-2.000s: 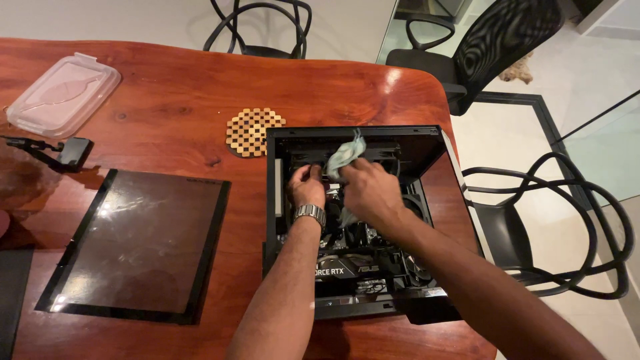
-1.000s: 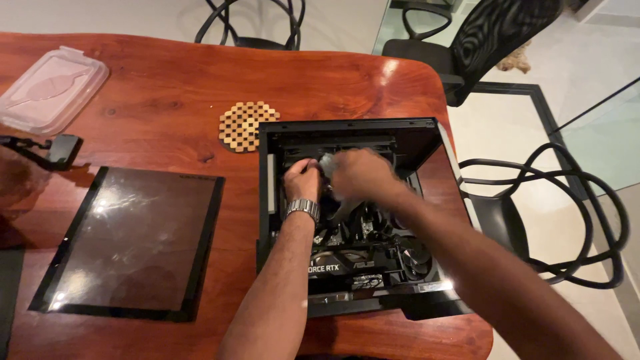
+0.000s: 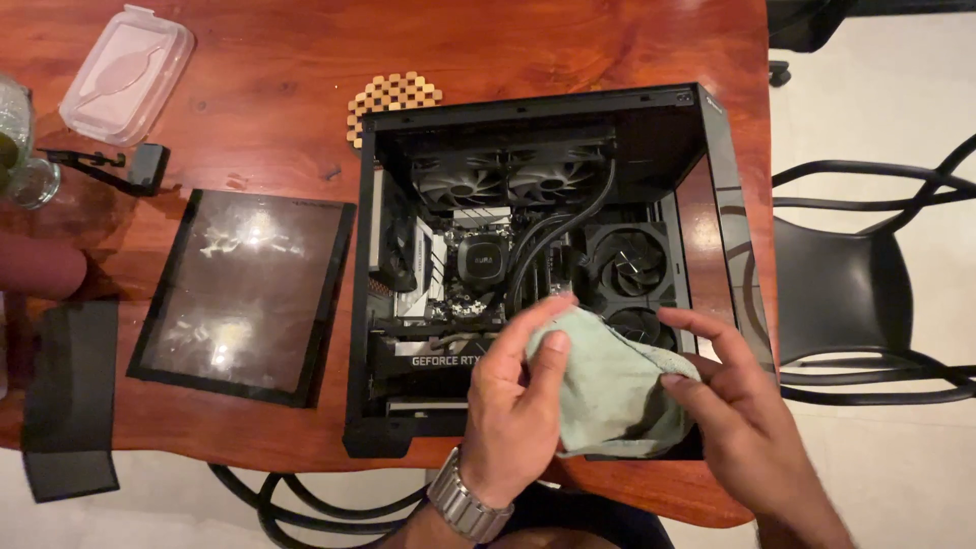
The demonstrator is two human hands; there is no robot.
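A pale green cloth (image 3: 610, 381) with dark smudges is spread between my two hands. My left hand (image 3: 515, 404), with a metal watch at the wrist, pinches its left corner; my right hand (image 3: 732, 396) pinches its right edge. Both are over the lower front of a black computer case (image 3: 534, 110) whose side is uncovered. Inside it show two radiator fans (image 3: 507, 183), a square pump block (image 3: 482, 260) with black tubes (image 3: 591, 217), more fans (image 3: 629, 263) at the right, and a graphics card (image 3: 435, 362), partly hidden by my left hand.
Left of the case lies a dark-framed glass panel (image 3: 248, 297). A woven wooden trivet (image 3: 393, 99), a clear plastic lid (image 3: 128, 76), a black bracket (image 3: 145, 169), a glass jar (image 3: 34, 183) and a black strip (image 3: 70, 389) are on the wooden table (image 3: 267, 53). Black chairs (image 3: 846, 282) stand beyond its edge.
Both hands have come out of the case's interior toward its near edge. The cloth, bunched in my right hand before, is now spread between both. The view has tilted down and moved closer.
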